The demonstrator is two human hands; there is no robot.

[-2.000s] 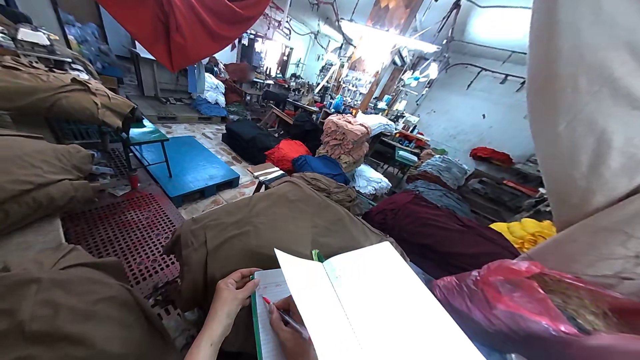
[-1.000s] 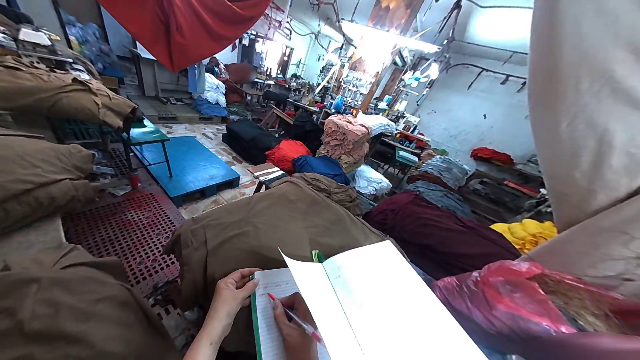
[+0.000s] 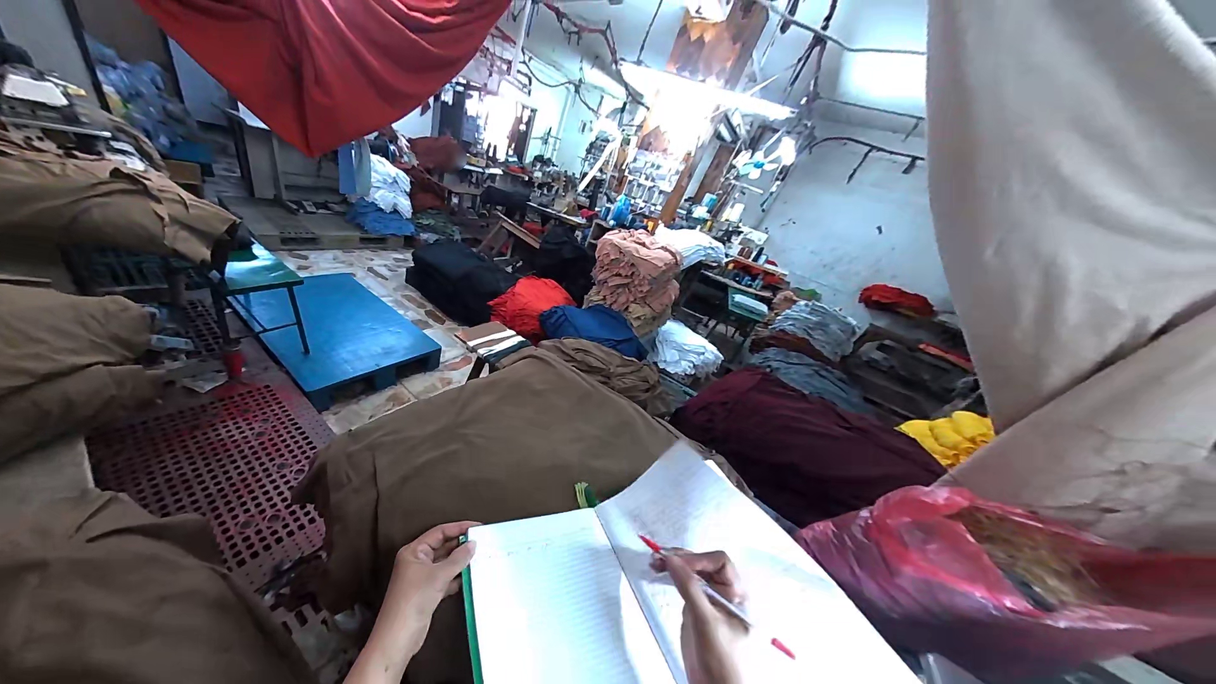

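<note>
A ruled notebook (image 3: 560, 589) with a green cover edge lies open in front of me, above a large brown cloth bundle (image 3: 494, 427). My left hand (image 3: 423, 579) grips its left edge, thumb on top near the upper corner. Between the fingers of my right hand (image 3: 703, 598) is a pen (image 3: 717, 600) with a red tip, over the right-hand pages, where one leaf stands partly raised and looks blurred. A red pen cap or pen end (image 3: 783, 648) shows to the right of the hand. A green ribbon or tag (image 3: 585, 494) sticks out at the spine's top.
To the right sits a pink plastic bag (image 3: 893, 570), below a hanging beige cloth (image 3: 1064, 190). Maroon cloth (image 3: 807, 437) lies beyond the notebook. At left are a blue platform (image 3: 342, 332), a perforated mat (image 3: 209, 475) and brown cloth heaps (image 3: 104, 598). Red cloth (image 3: 323, 66) hangs overhead.
The raised page has turned over to the left, covering the page written on before. My right hand with the pen has moved right, onto the right side of the notebook. My left hand stays at the left edge.
</note>
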